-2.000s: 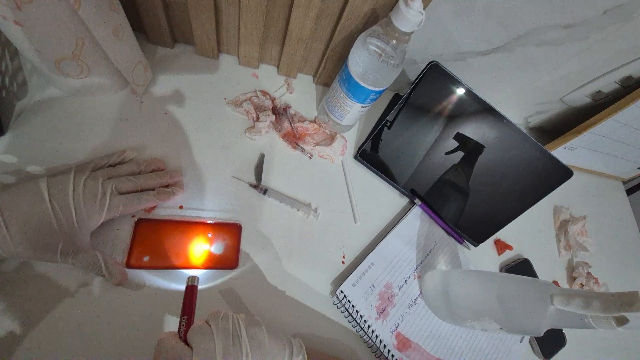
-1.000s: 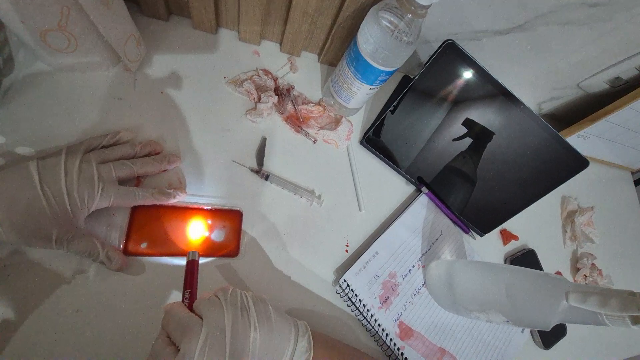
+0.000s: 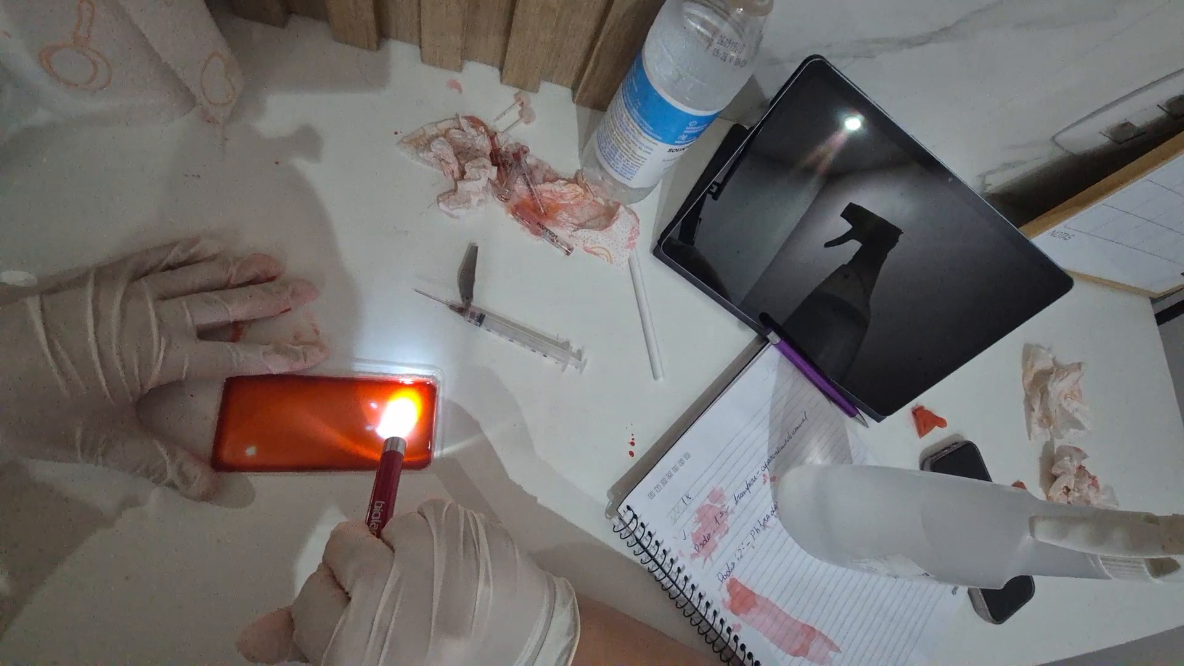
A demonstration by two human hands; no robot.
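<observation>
A shallow clear rectangular dish of red liquid point(image 3: 305, 425) lies on the white table. My left hand point(image 3: 139, 361), in a pale glove, rests flat with fingers spread; its thumb is at the dish's left edge and its fingers lie above the dish. My right hand point(image 3: 435, 592), also gloved, is closed around a dark red penlight point(image 3: 386, 486). The penlight's lit tip is over the right part of the dish and makes a bright spot there. Right of the dish lies a syringe with a needle point(image 3: 518, 335), a small dark blade-like piece point(image 3: 469, 274) against it.
Red-stained crumpled tissue point(image 3: 555, 208) lies by a clear plastic bottle point(image 3: 661, 102). A white stick point(image 3: 646, 319), a black tablet point(image 3: 869, 240), a purple pen point(image 3: 814, 375) and a stained spiral notebook point(image 3: 758, 546) are to the right. A spray bottle point(image 3: 925, 523) lies across the notebook and a phone point(image 3: 957, 460).
The penlight's bright spot has moved from the middle of the dish to its right part, and my right hand has moved with it. My left hand stays beside the dish.
</observation>
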